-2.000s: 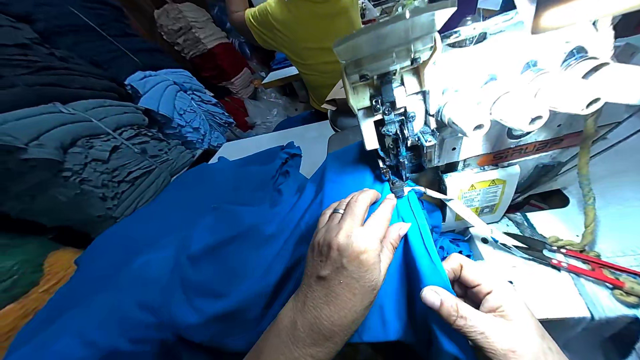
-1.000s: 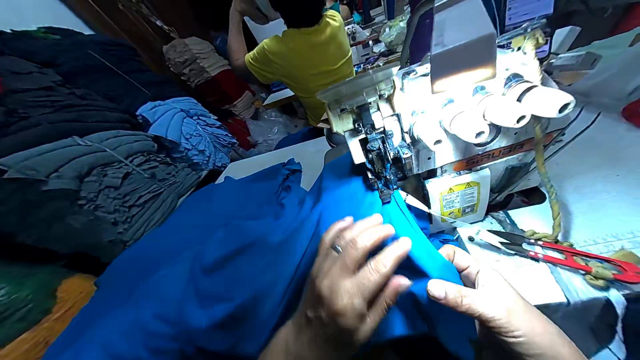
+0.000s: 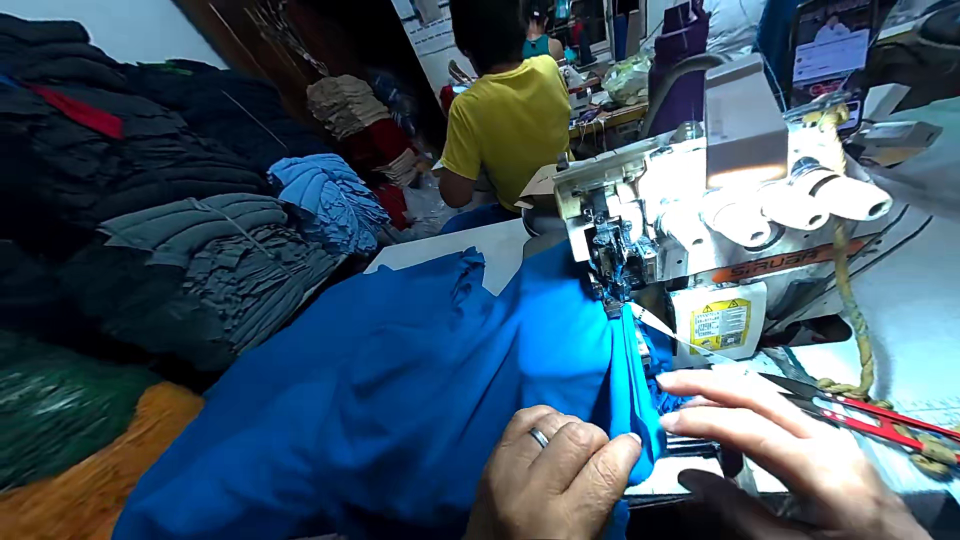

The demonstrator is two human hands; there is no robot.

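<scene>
Blue fabric (image 3: 420, 360) drapes over the bed of an overlock sewing machine (image 3: 765, 232) and runs under its presser foot (image 3: 613, 306). My left hand (image 3: 559, 469), with a ring on one finger, grips the folded fabric edge between thumb and fingers in front of the foot. My right hand (image 3: 772, 435) is just right of that edge, fingers apart, with nothing seen in it. A narrow white tape (image 3: 675, 337) runs from near the foot toward the right hand. Thread snips with red handles (image 3: 870, 424) lie to the right.
Stacks of grey fabric (image 3: 247, 247) and light blue fabric (image 3: 330, 199) stand at left, above green and orange cloth (image 3: 112, 457). A person in a yellow shirt (image 3: 517, 112) sits beyond the machine. A knotted rope (image 3: 851, 322) hangs at right, near a phone (image 3: 829, 52).
My left hand has moved down toward me and now grips the fabric edge. My right hand, earlier holding that edge, has let go and spread its fingers. The view has shifted.
</scene>
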